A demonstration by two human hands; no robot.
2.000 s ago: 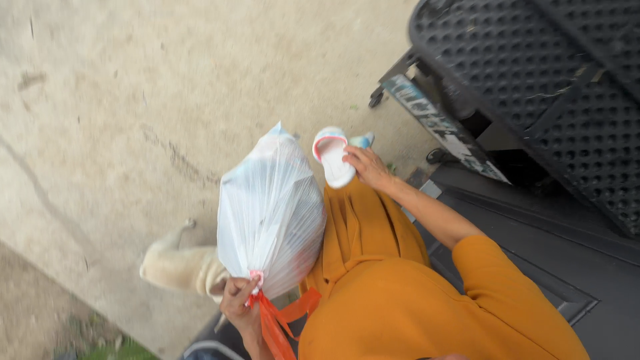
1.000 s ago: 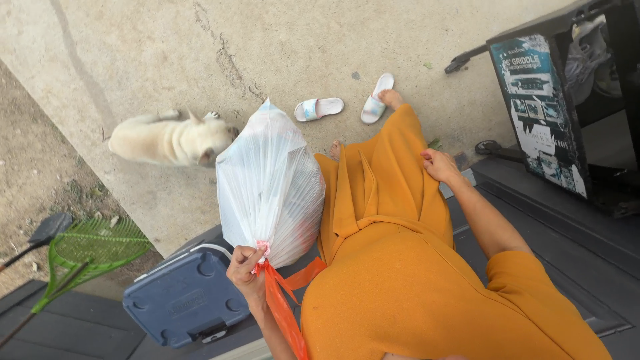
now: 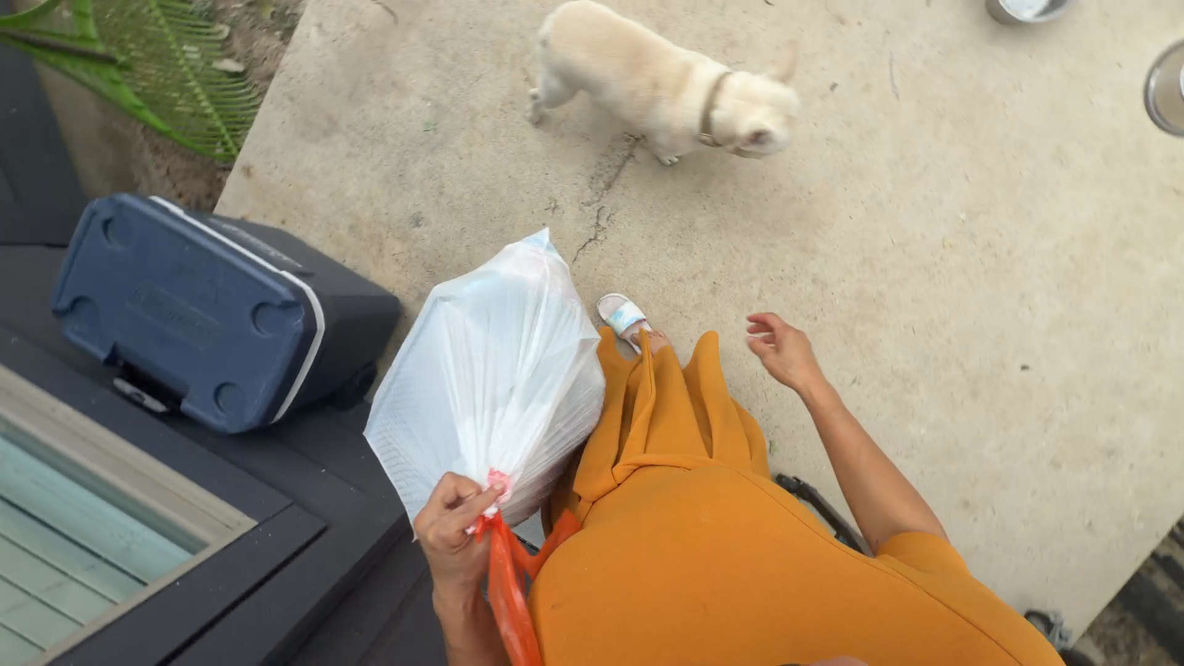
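A full white plastic trash bag [image 3: 504, 361] hangs at my left side, gathered at its neck. My left hand [image 3: 453, 527] is closed around that neck, just above the red drawstrings [image 3: 509, 592] that trail down beside the orange dress [image 3: 703, 564]. Held out over the concrete, my right hand [image 3: 780, 350] has nothing in it, its fingers loosely bent and apart. A white slide sandal [image 3: 622, 314] with a blue-patterned strap is on one foot, which shows past the dress hem. The other foot is hidden.
A light tan dog [image 3: 647, 79] with a collar stands ahead on the cracked concrete slab [image 3: 925, 231]. A blue cooler [image 3: 199, 310] is at the left by a dark-framed window [image 3: 102, 518]. Metal bowls [image 3: 1025, 7] lie at the upper right, green fronds [image 3: 176, 74] at the upper left.
Two seconds ago my right hand held a white sandal; one second ago both sandals were at the feet. My right hand has moved out from the dress. The view has turned, and the griddle box has left it.
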